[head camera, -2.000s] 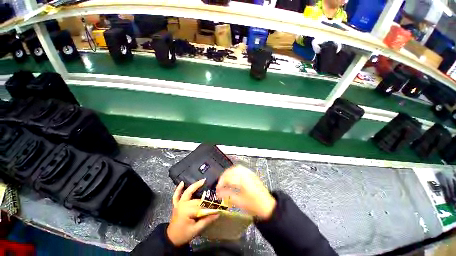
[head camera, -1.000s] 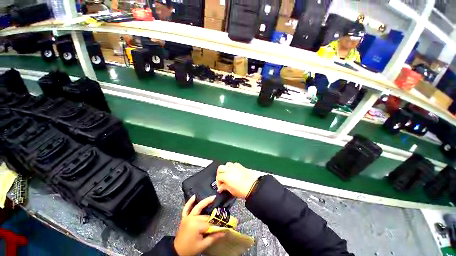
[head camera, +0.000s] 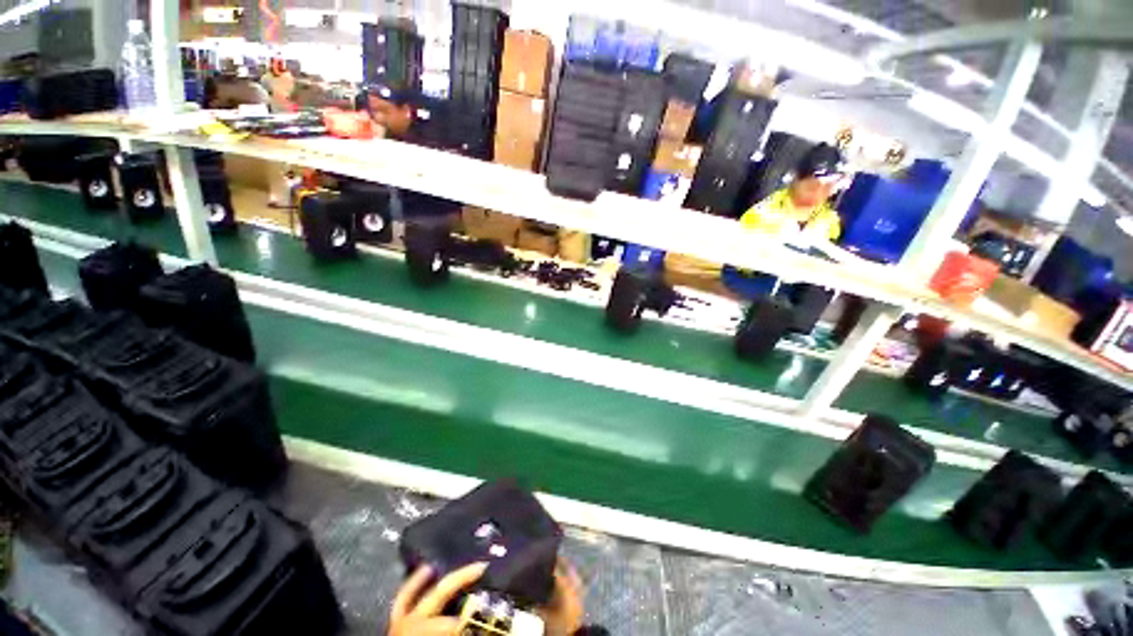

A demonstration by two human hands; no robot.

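A black box-shaped unit (head camera: 478,528) is at the bottom centre, over the plastic-covered bench, with a small pale label on its face. My left hand (head camera: 432,601) is at its lower left side, with fingers spread over its edge, and has the label sheet (head camera: 502,615) by the fingers. My right hand (head camera: 567,599) is at the unit's lower right side, partly hidden behind it and cut near the frame's lower edge. I cannot tell whether the unit rests on the bench.
Rows of black units with carry handles (head camera: 137,497) fill the left. The green conveyor belt (head camera: 410,410) runs beyond the bench (head camera: 733,603), with several units at right. A white raised shelf (head camera: 497,193) crosses above. A person in yellow (head camera: 795,218) and another person (head camera: 395,118) are beyond.
The view has tilted up. My right hand has moved from the unit's face to its right side. My left hand stays at its lower left, with the sheet now near the bottom edge.
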